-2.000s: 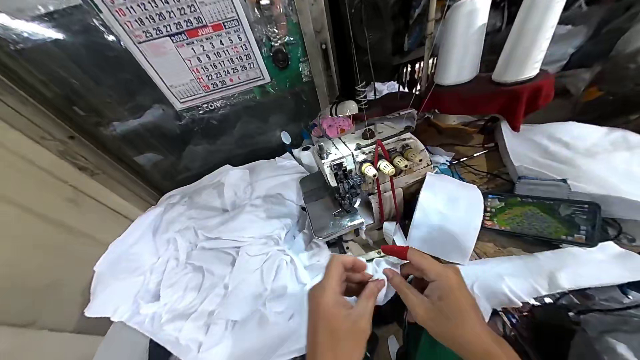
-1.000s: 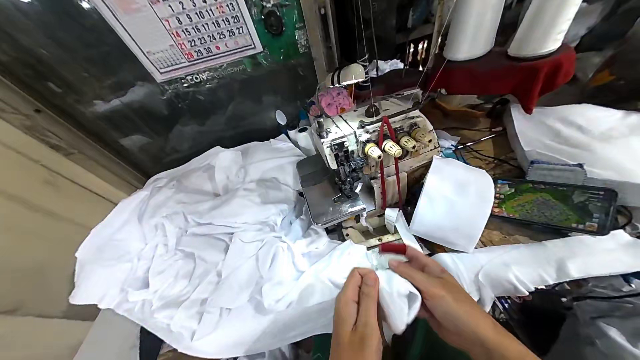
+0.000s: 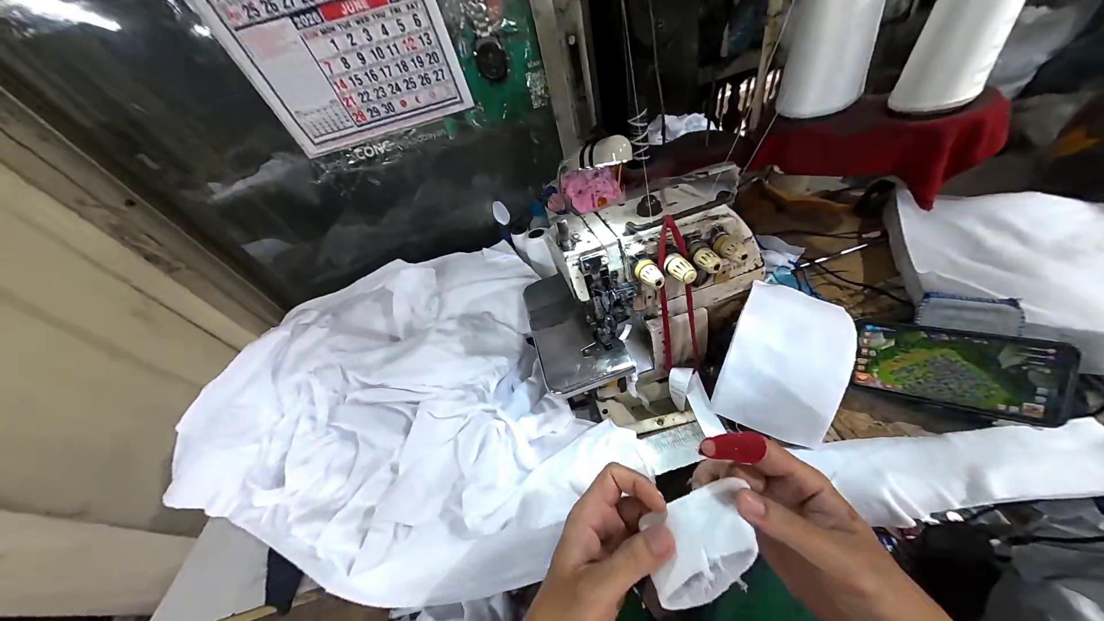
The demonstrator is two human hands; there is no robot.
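Between my two hands is a small white fabric piece (image 3: 705,543), folded like a tube with frayed edges. My left hand (image 3: 608,543) pinches its left side between thumb and fingers. On the upper right edge, my right hand (image 3: 798,517) grips it; a red covering wraps one fingertip. Just beyond the hands stands an overlock sewing machine (image 3: 647,250) with a metal plate and tension dials. A heap of white fabric (image 3: 379,431) spreads to the left. Right of the machine lies a flat white fabric piece (image 3: 785,362).
A phone (image 3: 966,371) showing a game lies at the right, near stacked white fabric (image 3: 1009,259). A long white strip (image 3: 966,470) runs along the right side. White thread cones (image 3: 832,56) stand on red cloth (image 3: 880,142) behind. A calendar (image 3: 345,73) hangs at the upper left.
The small white piece now shows between my hands below the machine, its frayed opening facing down. A second ago my hands were closer together, with white cloth bunched at them.
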